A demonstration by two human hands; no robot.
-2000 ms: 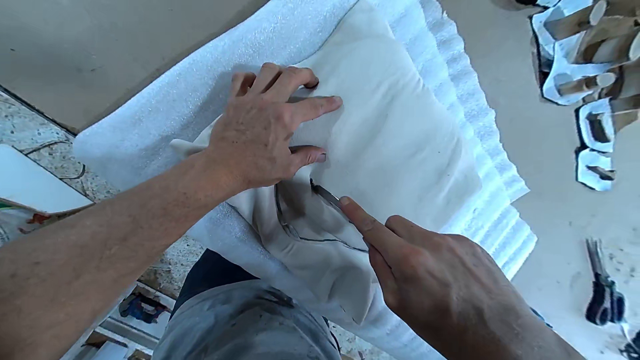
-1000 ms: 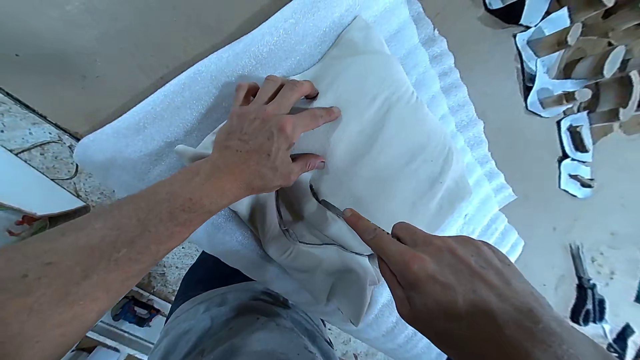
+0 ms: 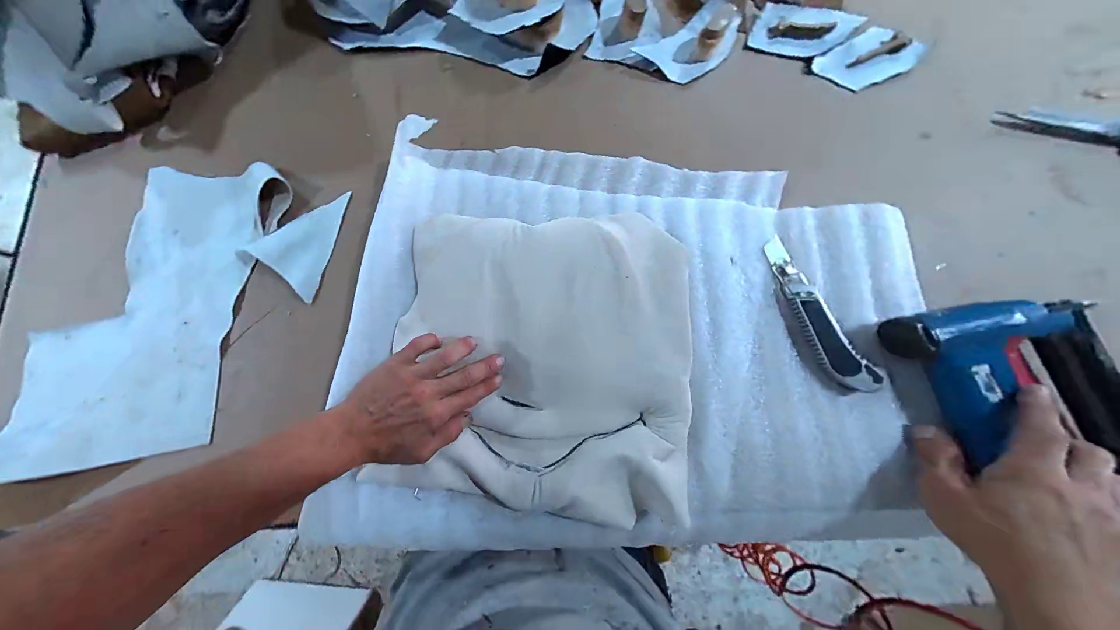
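A cream leather- or fabric-covered cushion piece lies on white foam sheeting, with dark curved lines and a short dark slit or mark near its lower half. My left hand rests flat on its left side, fingers slightly apart. At the right edge of the foam, my right hand is around the handle of a blue pneumatic stapler or nailer. Between the cushion piece and that tool, a utility knife lies on the foam with its blade out.
Cream offcuts lie at the left. Light scraps with wooden pieces line the far side. Scissors are at the far right, a bundle of material at the far left. A red hose coils below the near edge.
The knife, earlier in my right hand at the cushion piece, now lies on the foam. My right hand has moved right to the blue tool. The view has shifted and turned strongly.
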